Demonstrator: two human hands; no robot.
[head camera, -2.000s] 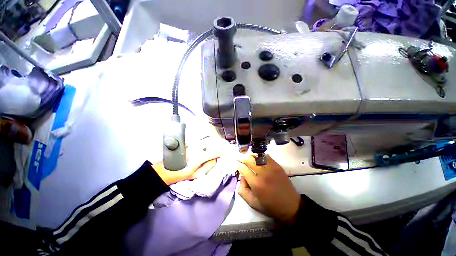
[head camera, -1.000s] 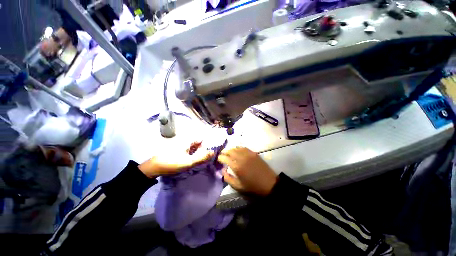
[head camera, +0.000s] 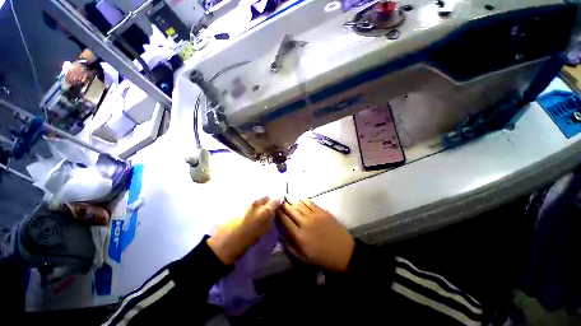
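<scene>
A light-purple fabric piece hangs over the table's front edge below my hands; its upper part bleaches near white under the lamp. My left hand is closed on its upper edge. My right hand pinches the same edge just to the right, the fingertips of both hands nearly touching. Both hands are in front of the needle area of the white sewing machine, apart from it. Glare hides the fabric edge between the fingers.
A smartphone with a pinkish screen and dark thread snips lie under the machine arm. The lamp stands left of the needle. A whitish plastic bag and a blue printed label are at the left. A person's hand shows far back left.
The view has shifted right and the machine sits further up-left. My hands have drawn the fabric away from the needle area towards me. My left hand, flatter before, is now closed at the edge.
</scene>
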